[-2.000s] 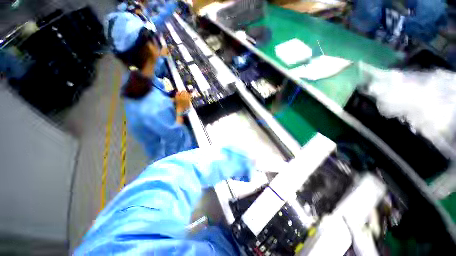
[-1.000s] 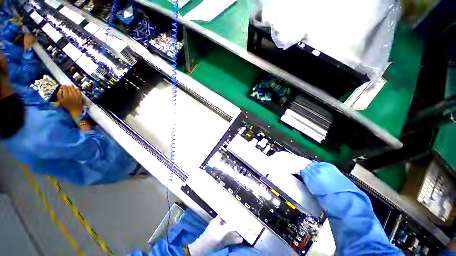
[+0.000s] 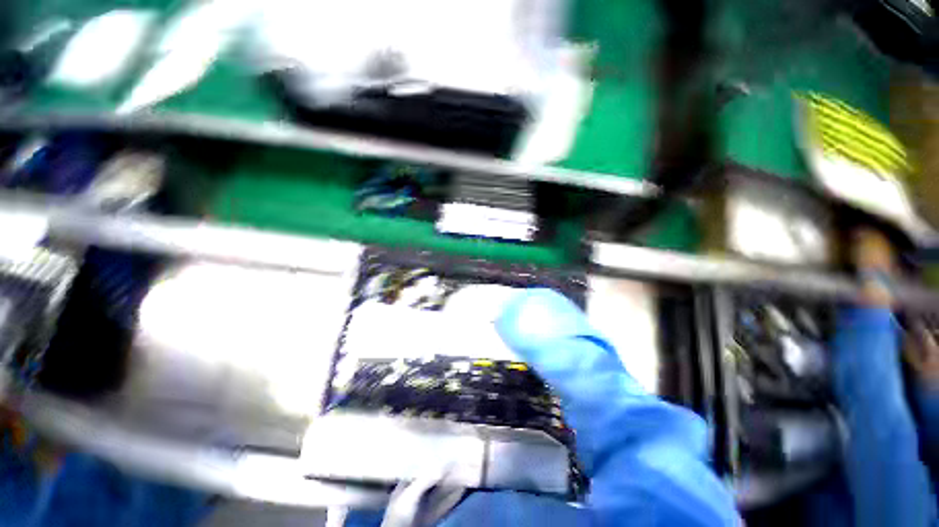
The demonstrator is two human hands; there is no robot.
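Note:
The image is blurred. A dark circuit board (image 3: pixel 443 391) in a black carrier (image 3: pixel 345 355) lies in front of me, between a far and a near row of white-silver heatsinks (image 3: pixel 396 437). My right hand (image 3: pixel 482 307), in a white glove, lies over the far heatsink row; its fingers merge with the glare. My left hand (image 3: pixel 424 496), also gloved, is at the near edge of the carrier, partly cut off by the bottom of the picture. Whether either hand grips anything cannot be told.
Shiny metal plate (image 3: pixel 232 340) lies left of the carrier, between rails (image 3: pixel 185 235). Behind are a green shelf (image 3: pixel 278 206), stacked silver strips (image 3: pixel 489 214) and a black bin (image 3: pixel 412 121) under white sheeting. Another person's blue sleeve (image 3: pixel 873 401) reaches in at the right beside another board (image 3: pixel 777 350).
The view has swung right, so the carrier now lies nearly level across the picture. Another person's arm and more boards show at the right. Both my hands remain at the same carrier.

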